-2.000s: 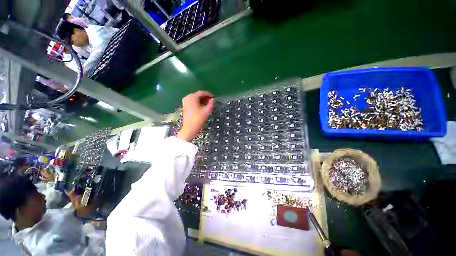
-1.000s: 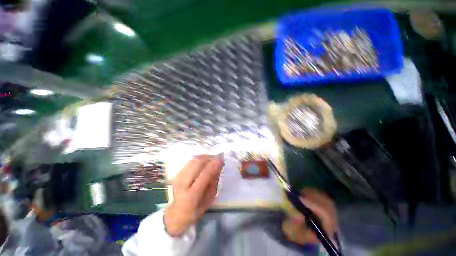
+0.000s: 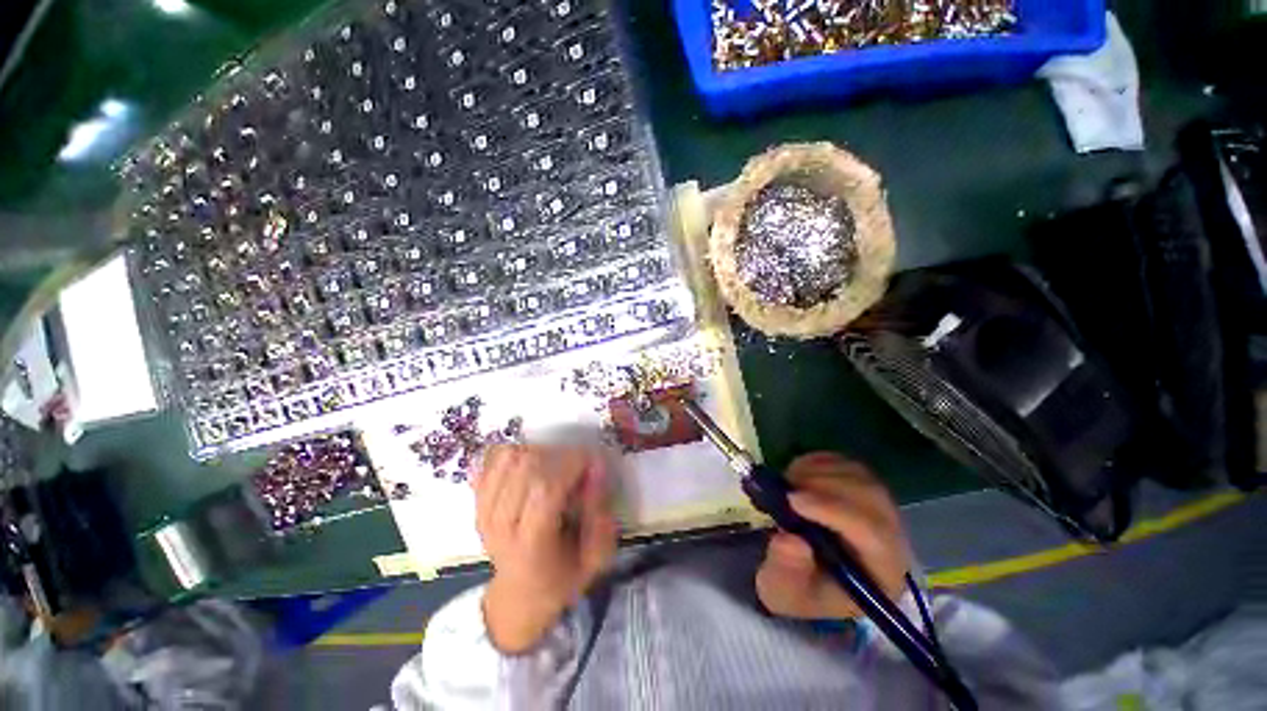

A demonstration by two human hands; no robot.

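Observation:
My right hand (image 3: 834, 535) holds the black soldering iron (image 3: 813, 535), its silver tip at the reddish-brown fixture block (image 3: 677, 422). My left hand (image 3: 546, 535) is over the white work sheet (image 3: 441, 518), left of the block, fingers curled and slightly blurred; whether they hold a part cannot be told. Small gold-silver metal components (image 3: 678, 364) lie along the block's upper edge. A loose pile of dark red-purple components (image 3: 459, 438) lies on the sheet above my left hand. The block's round grey centre shows partly.
Behind the sheet is a clear blister tray (image 3: 403, 181) with filled pockets. A tan-rimmed bowl (image 3: 875, 236) of silvery scraps, a blue parts bin (image 3: 889, 70) and a black fan (image 3: 1007, 375) are at the right. Reserve red parts (image 3: 311, 479) and a silver cylinder (image 3: 181, 554) are left.
The view has shifted down and closer to the sheet. My left hand moved from the tray's far edge down to the sheet. My right hand with the iron has come fully into view.

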